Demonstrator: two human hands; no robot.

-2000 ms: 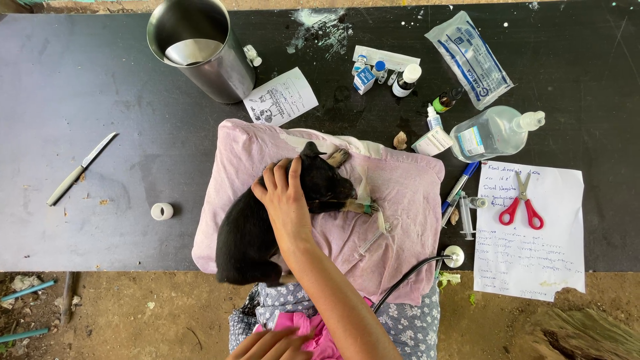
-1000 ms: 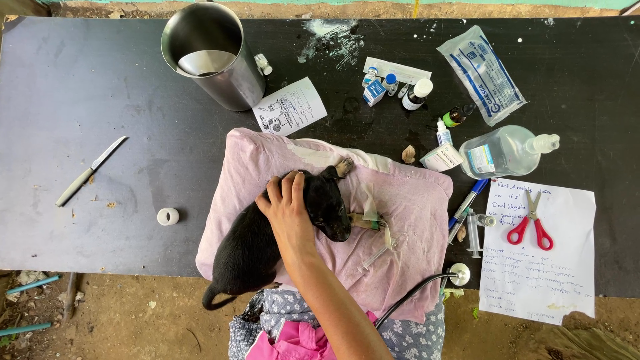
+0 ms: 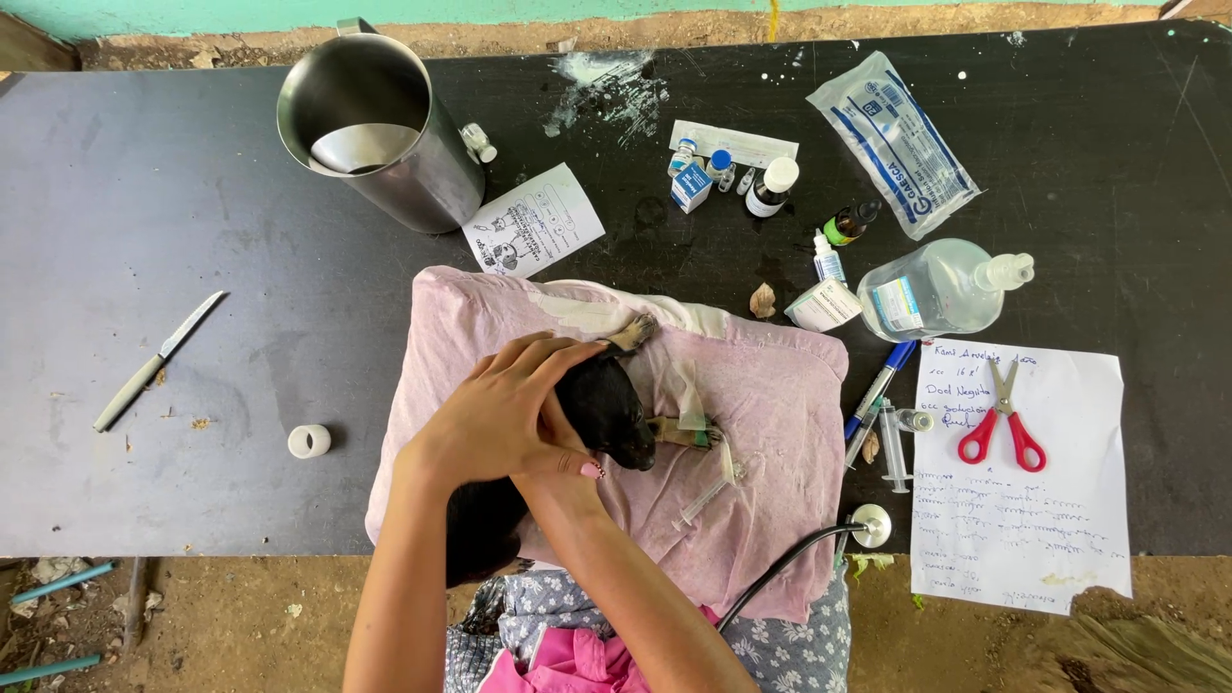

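A small black puppy with tan paws lies on a pink cloth-covered cushion, its head toward the right. My left hand rests over the puppy's neck and shoulder, fingers spread toward the far side, lying across my right hand. Most of my right hand is hidden beneath it against the puppy, so its fingers cannot be made out. Clear tape and a green band wrap the puppy's outstretched foreleg. A small clear syringe lies on the cushion beside that leg.
Behind the cushion stand a steel jug, vials and a dark bottle. At right are a packaged infusion set, a clear pump bottle, pens, a syringe, red scissors on paper and a stethoscope. A knife lies left.
My left hand has come up from the lap area onto the puppy, over my right hand. The puppy's head now points more toward me than two seconds ago.
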